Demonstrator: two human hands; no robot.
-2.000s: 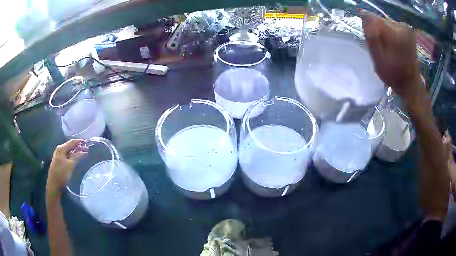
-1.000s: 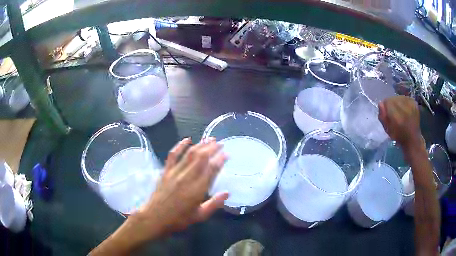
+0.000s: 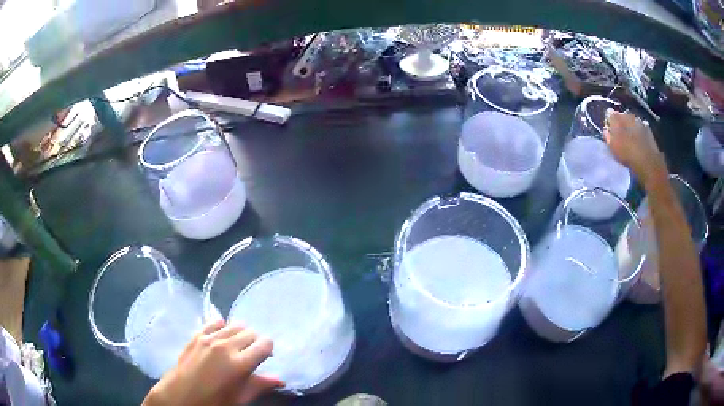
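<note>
Several clear water tanks with white lower parts stand upright on the bench. My left hand (image 3: pixel 214 366) is at the lower left of a front tank (image 3: pixel 298 317), its fingers at the rim and its thumb against the front wall. Another tank (image 3: pixel 159 317) stands just left of it, partly behind my hand. My right hand (image 3: pixel 633 144) is closed at the rim of a back-right tank (image 3: pixel 594 168); its fingertips are partly hidden. Two more tanks (image 3: pixel 452 293) (image 3: pixel 570 277) stand in front, centre to right.
Single tanks stand at back left (image 3: pixel 202 190) and back centre-right (image 3: pixel 502 155). A power strip (image 3: pixel 238 107), small fan (image 3: pixel 425 59) and cluttered parts lie behind. The green shelf beam (image 3: pixel 317 30) crosses overhead. A blue lump (image 3: pixel 52 341) is at left; a towel edge (image 3: pixel 361 400) shows below.
The tank at my left hand stands farther left, with a gap to the centre tank. My left hand has moved down onto it. The right-hand tank, raised earlier, now stands on the bench. The view has shifted.
</note>
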